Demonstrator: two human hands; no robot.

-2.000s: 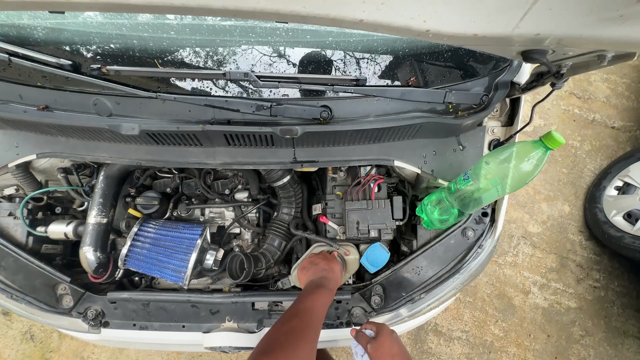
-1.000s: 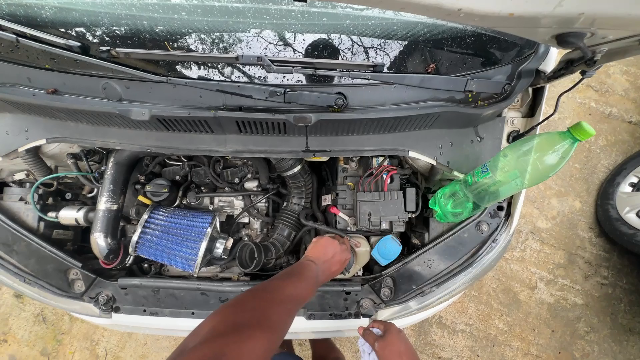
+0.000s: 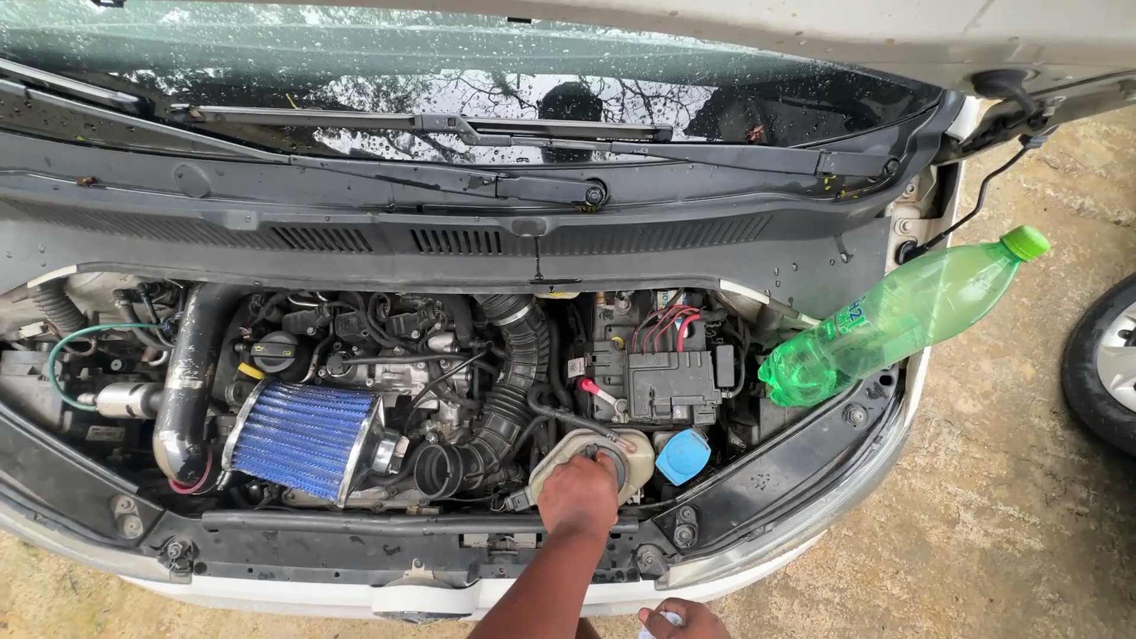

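My left hand (image 3: 581, 493) reaches over the front edge of the engine bay, its fingers closed on the dark round cap (image 3: 608, 461) of the off-white coolant reservoir (image 3: 635, 475). The fingers partly hide the cap, which appears to sit on the reservoir. Low in the view, my right hand (image 3: 688, 621) pinches a small white item (image 3: 661, 621), perhaps cloth or paper; the frame cuts the hand off. Just right of the reservoir is a blue fluid cap (image 3: 682, 456). A green plastic bottle (image 3: 896, 319) with its green cap on leans over the bay's right edge.
The battery (image 3: 670, 386) with red cables lies behind the reservoir. To the left are a black corrugated hose (image 3: 519, 373), a blue cone air filter (image 3: 302, 439) and a metal pipe (image 3: 185, 382). The raised hood (image 3: 799, 31) overhangs the windshield. A wheel (image 3: 1109, 364) is on the ground.
My left forearm has swung from a slanted position to a more upright one in view, and the fingers now grip the reservoir's cap from a different angle. My right hand stays low with the white item.
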